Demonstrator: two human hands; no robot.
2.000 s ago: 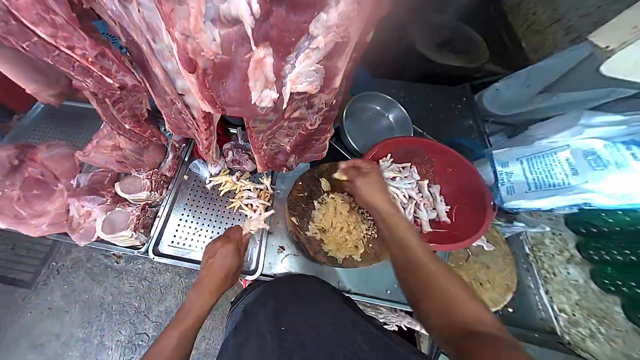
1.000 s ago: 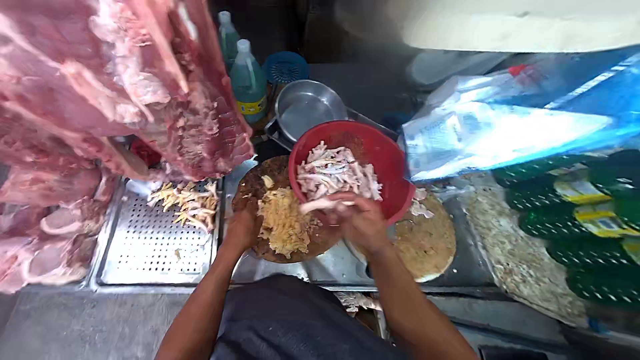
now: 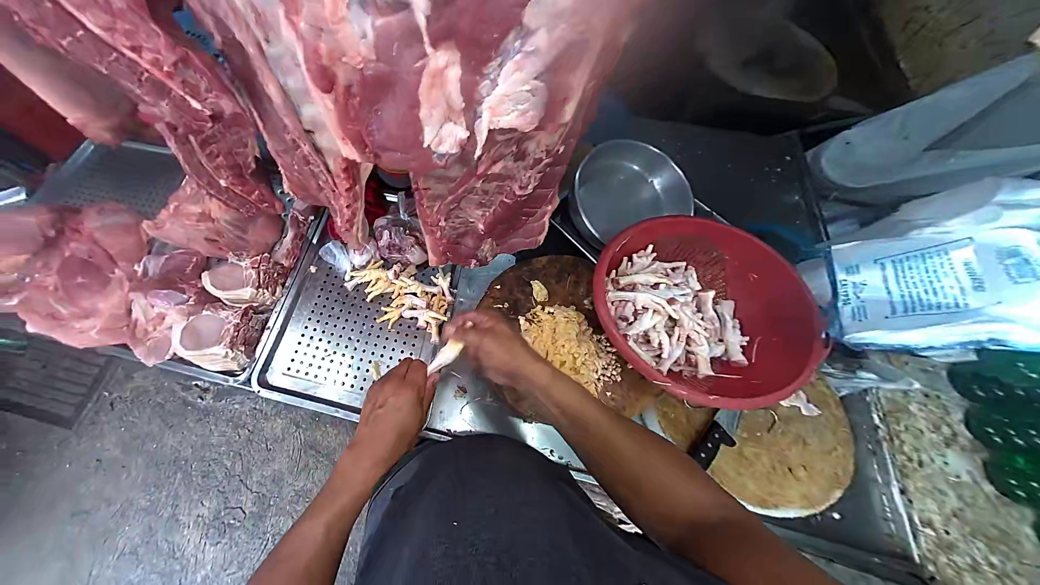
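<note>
My left hand point(image 3: 396, 404) grips one end of a pale chicken foot point(image 3: 446, 356) over the right edge of the perforated metal tray point(image 3: 325, 349). The fingers of my right hand point(image 3: 493, 345) are at the foot's other end; blur hides whether they grip it. Yellow chicken feet point(image 3: 410, 296) lie at the tray's back right. Beside my right hand, a round wooden chopping block point(image 3: 516, 284) bears a heap of yellow peeled skins point(image 3: 565, 341). A red plastic colander point(image 3: 780, 325), overlapping the block's right side, holds many pale chicken feet point(image 3: 666, 313).
Large cuts of raw meat point(image 3: 382, 106) hang in front, with more meat point(image 3: 89, 268) at left. A metal pan point(image 3: 632, 191) stands behind the colander. A black-handled knife point(image 3: 713, 439) rests by a second round board point(image 3: 788, 447). Plastic bags point(image 3: 934, 276) and green cartons point(image 3: 999, 422) are at right.
My right hand has moved left from the colander to the tray's edge, and my left hand has left the chopping block. The view has swung back left.
</note>
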